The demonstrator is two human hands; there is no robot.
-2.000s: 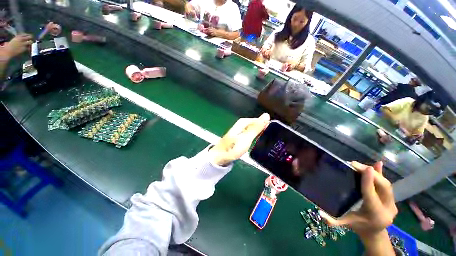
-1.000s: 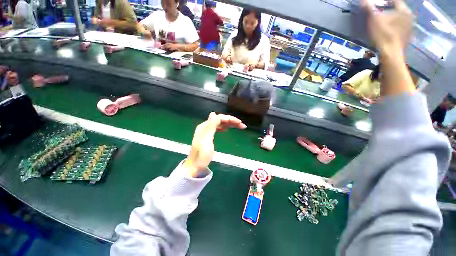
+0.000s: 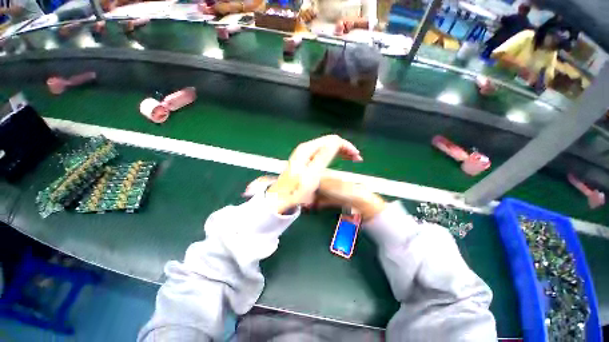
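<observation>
My left hand (image 3: 308,170) is above the bench with its fingers apart and bent to the right; I see nothing in it. My right hand (image 3: 344,194) crosses behind and under the left hand at the wrist. Its fingers are mostly hidden, so I cannot tell whether it holds anything. Below my right wrist lies an open pink fan housing (image 3: 344,236) with a blue battery cell in its handle. Its fan head is hidden by my right hand and sleeve. A loose pile of small circuit boards (image 3: 446,217) lies right of my right forearm.
A blue parts bin (image 3: 519,267) full of small boards stands at the right, by a grey metal post (image 3: 544,147). PCB panels (image 3: 120,187) and a black box (image 3: 27,143) lie at the left. Pink fans (image 3: 155,110) lie on the belt, with a cardboard box (image 3: 340,87) beyond.
The phone is out of sight. My right hand went up to the upper right, then came down to cross my left hand. The belt fans shifted, and the view now shows the blue bin fully.
</observation>
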